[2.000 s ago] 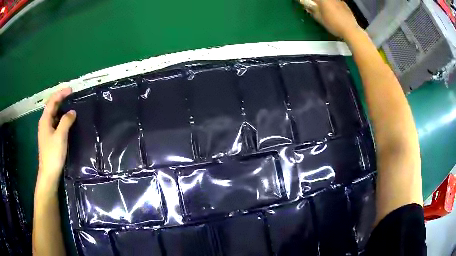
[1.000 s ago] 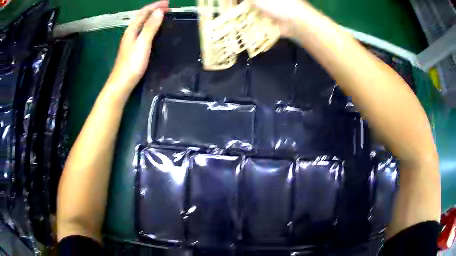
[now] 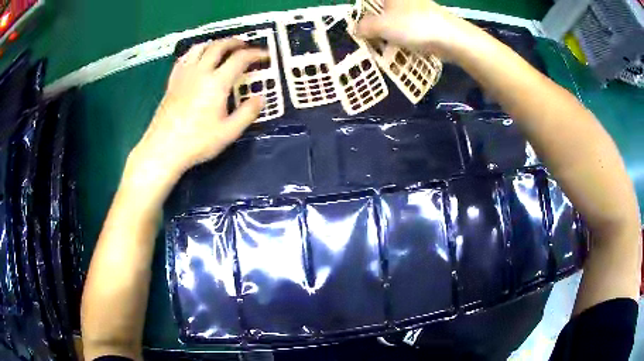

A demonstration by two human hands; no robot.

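A glossy black blister tray (image 3: 416, 261) lies in front of me; its middle and bottom pockets are empty. In its top row, a cream phone front cover (image 3: 313, 77) lies upright, and another cover (image 3: 261, 92) is partly under my left hand (image 3: 212, 99), whose fingers rest on it. A third cover (image 3: 361, 84) lies tilted below my right hand. My right hand (image 3: 409, 25) holds at least one more cover (image 3: 413, 74), angled over the top row; how many it holds is hidden.
A stack of empty black trays (image 3: 35, 211) stands at the left. The bench is green, with a white strip (image 3: 113, 65) behind the tray. A grey perforated metal fixture (image 3: 613, 35) is at the upper right. Red objects show at the upper left corner.
The fanned handful of covers in my right hand has spread, with several covers now along the tray's top row. My left hand has moved from the tray's corner onto a cover.
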